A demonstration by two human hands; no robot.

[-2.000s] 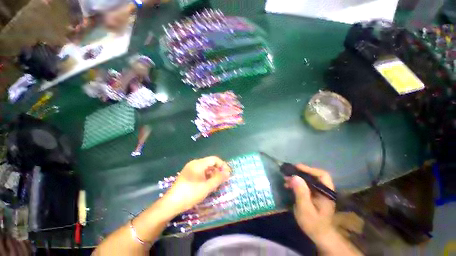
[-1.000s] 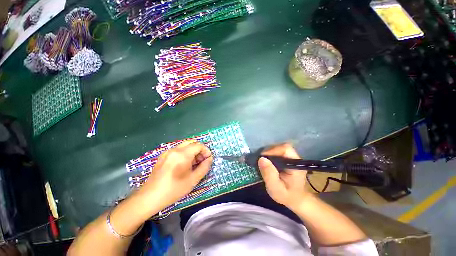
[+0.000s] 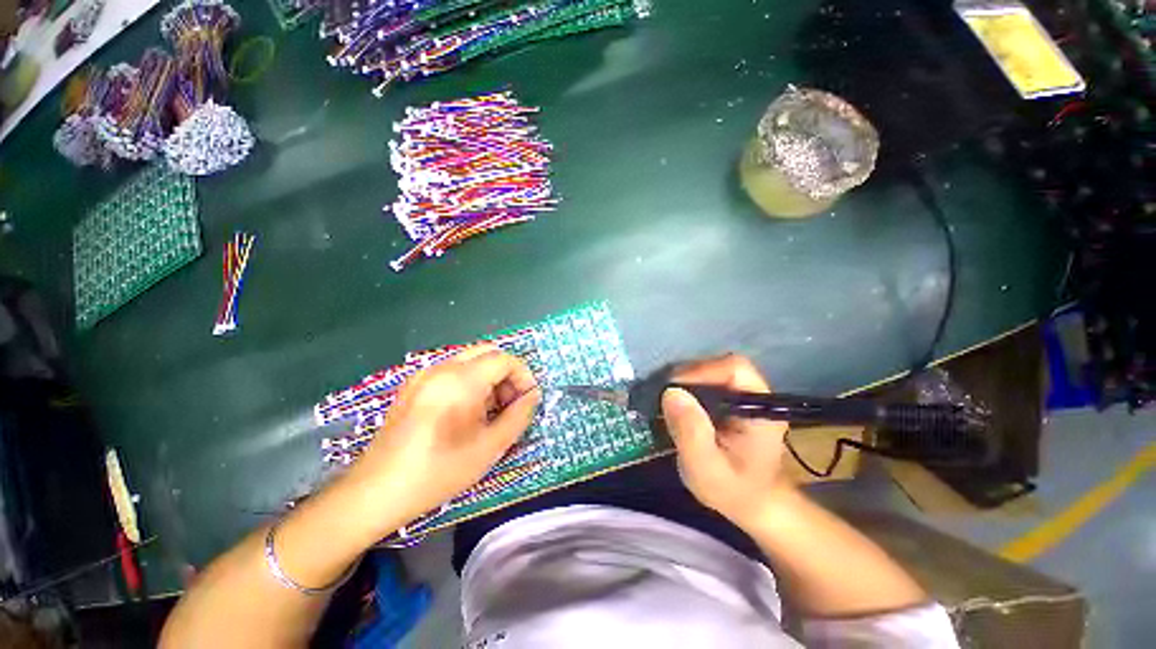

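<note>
My right hand holds the black soldering iron; its thin metal tip points left to the middle of the green PCB panel. My left hand rests over the panel's left part, thumb and fingertips pinched together close to the iron's tip. What is between the fingertips is too small to tell, probably a lead's end. Rows of connector leads with white plugs stick out left of the panel, partly under my left hand. The panel's right part shows bare silvery pads.
Loose lead pile mid-bench; finished panels behind it. Spare PCB panel, small bunch of leads and bundled leads at left. Yellowish cup at right, cord beyond. Red-and-white handled tool at the left edge.
Since two seconds ago, the iron's tip has moved left onto the panel beside my left fingertips. Over the last second both hands have hardly moved; the view has shifted slightly.
</note>
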